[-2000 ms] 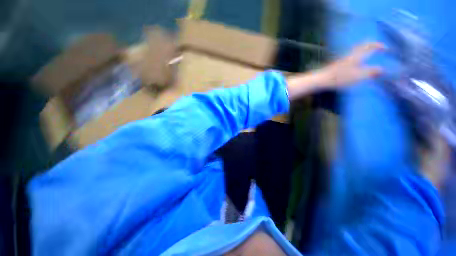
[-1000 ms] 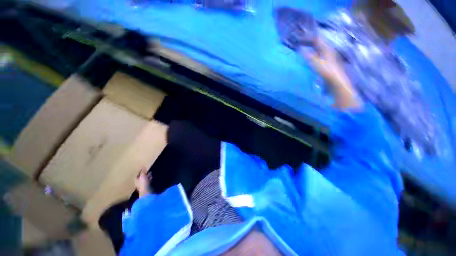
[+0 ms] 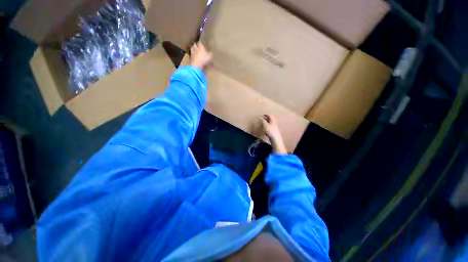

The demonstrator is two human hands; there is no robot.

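An open brown carton lies in front of me with its flaps folded outward. A flat brown surface with small blurred print shows inside. My left hand is at its left corner; its fingers are blurred, and a narrow shiny purplish strip shows just above it. My right hand is on the near flap, thumb on top and the other fingers hidden at the edge. A second open carton at the left holds many shiny clear polybagged parts.
Dark metal frame parts stand right of the carton. A yellow-green line runs along the right side. A dark blurred object is at the left edge. The floor is dark green.
The view has swung from the blue table to the cartons. My right hand has left the parts on the table for the near flap. My left hand is now at the carton's left corner.
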